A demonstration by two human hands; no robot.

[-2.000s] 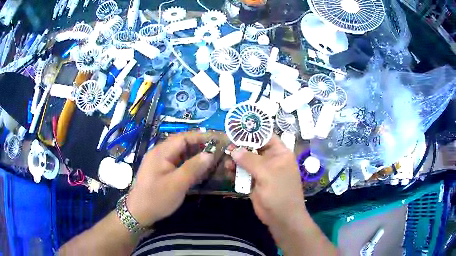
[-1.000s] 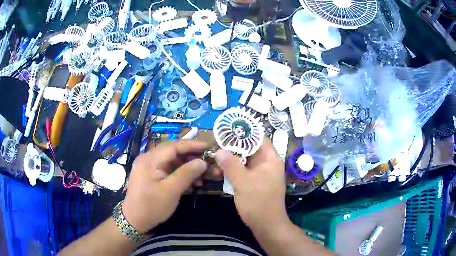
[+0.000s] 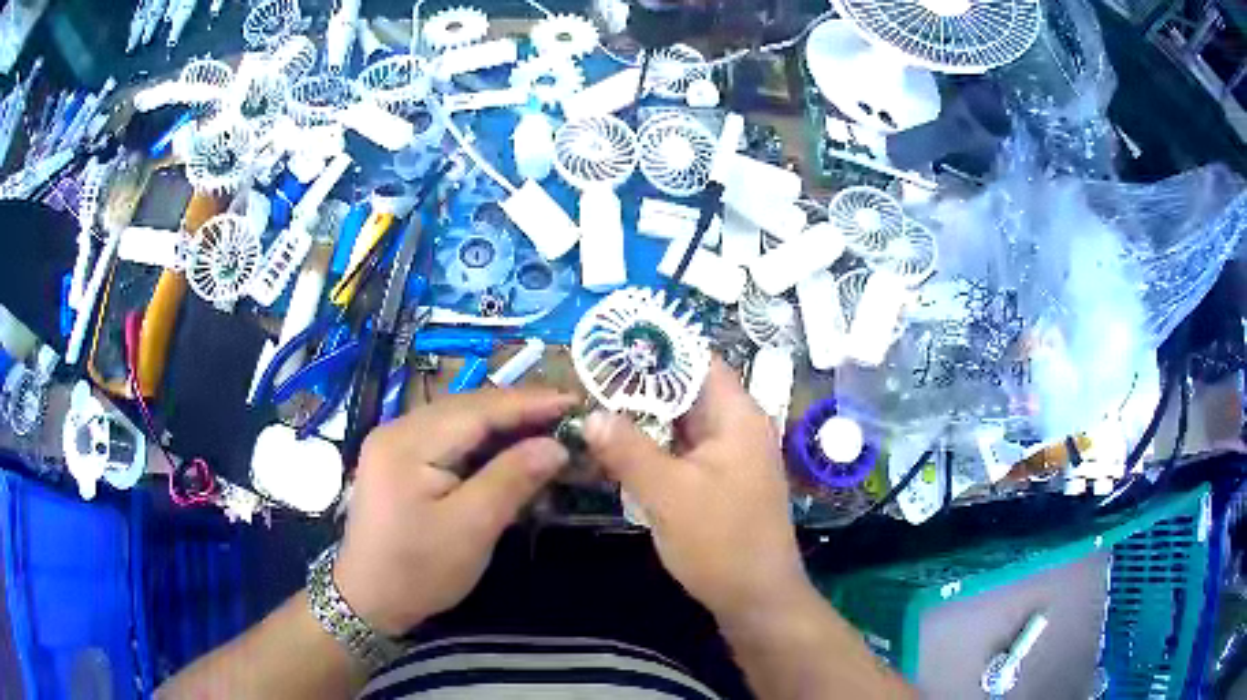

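Observation:
My right hand (image 3: 704,479) holds a small white handheld fan upright at the bench's front edge. The fan's slotted round head (image 3: 640,353) faces up, with a green centre, and most of its handle is hidden by my fingers. My left hand (image 3: 458,479) pinches a tiny green and metallic piece (image 3: 572,432), which looks like a small circuit board, between thumb and forefinger. The fingertips of both hands meet at this piece just below the fan head, so its details are hidden.
Loose fans and white housings (image 3: 602,235) cover the bench behind my hands. Blue-handled pliers (image 3: 317,367) and an orange-handled tool (image 3: 162,328) lie left. A purple ring spool (image 3: 834,445) and plastic bags (image 3: 1012,328) are right. A blue crate (image 3: 69,588) and green crate (image 3: 889,622) stand below.
The fan and my right hand have moved left, bringing the right fingertips against the small piece in my left hand. The fan head is tilted differently.

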